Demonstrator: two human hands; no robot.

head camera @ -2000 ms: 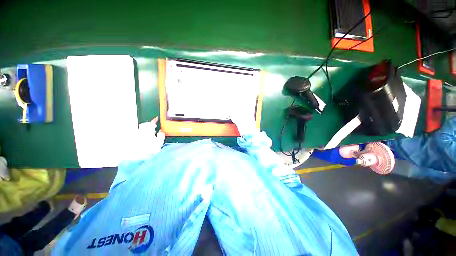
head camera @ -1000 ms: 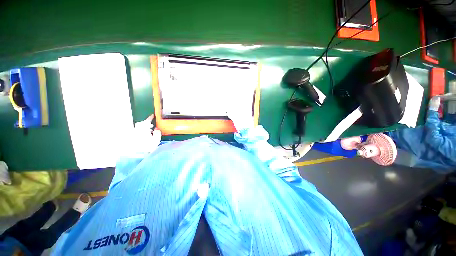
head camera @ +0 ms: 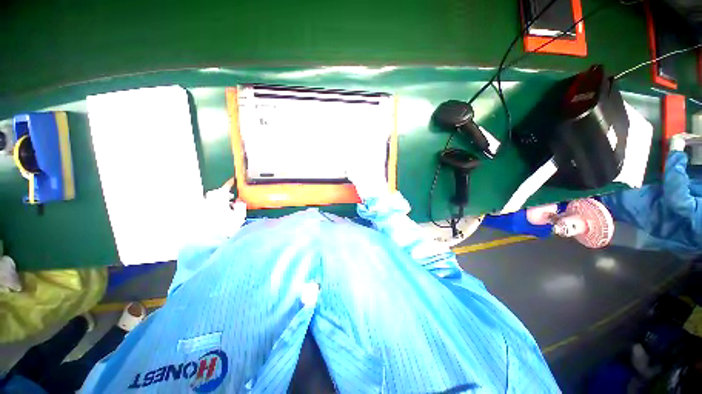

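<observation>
A laptop (head camera: 315, 138), washed out white with dark vent lines along its far edge, lies on an orange-red carrier tray (head camera: 300, 194). My left hand (head camera: 223, 209), in a white glove, is at the tray's near left corner, its fingertips by the edge. My right hand (head camera: 369, 186), also white-gloved, lies over the near right part of the laptop and tray. Glare blends both hands with what is around them, so any grip is unclear.
Right of the tray are two black barcode scanners (head camera: 454, 115) with cables, a label printer (head camera: 589, 131) and its white strip (head camera: 529, 187). Left are a white sheet (head camera: 146, 173) and blue tape dispenser (head camera: 52, 158). A pink fan (head camera: 589, 223) and another worker's sleeve (head camera: 677, 185) show at right.
The view has shifted slightly. My hands and the laptop keep nearly the same places relative to each other. At the far right, another worker's hand has come to the red tray.
</observation>
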